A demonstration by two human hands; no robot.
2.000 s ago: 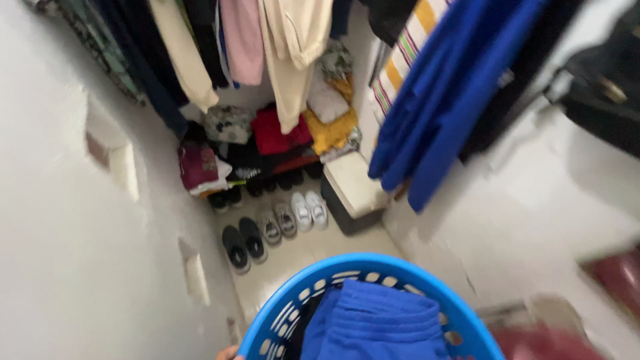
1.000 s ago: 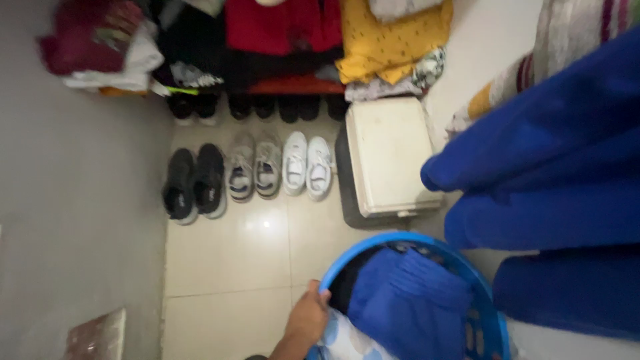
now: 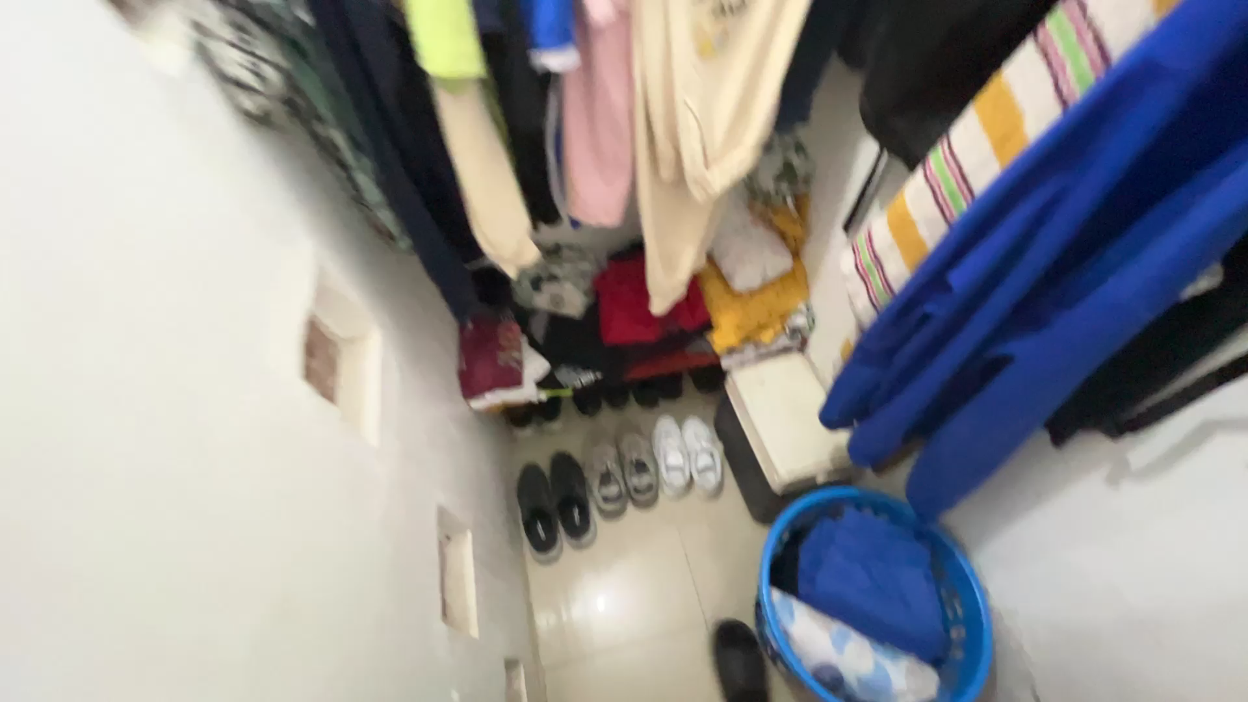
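Neither my left hand nor my right hand shows in the head view. A blue plastic laundry basket [image 3: 975, 624] stands on the tiled floor at the lower right. Inside it lie a folded blue garment [image 3: 873, 580] and a white cloth with light blue spots [image 3: 848, 648]. A dark shoe tip [image 3: 739, 658] is beside the basket on its left. Just behind the basket is a dark box with a cream lid [image 3: 790, 419].
Several pairs of shoes [image 3: 609, 473] line the floor below a low shelf of folded clothes [image 3: 648, 302]. Hanging clothes [image 3: 697, 97] fill the top. Long blue garments [image 3: 1033, 283] hang at the right, above the basket. A white wall with recesses [image 3: 341, 361] runs along the left.
The hand that was at the basket's rim one second ago has let go and left the view. The basket now stands by the lidded box. The view has tilted up.
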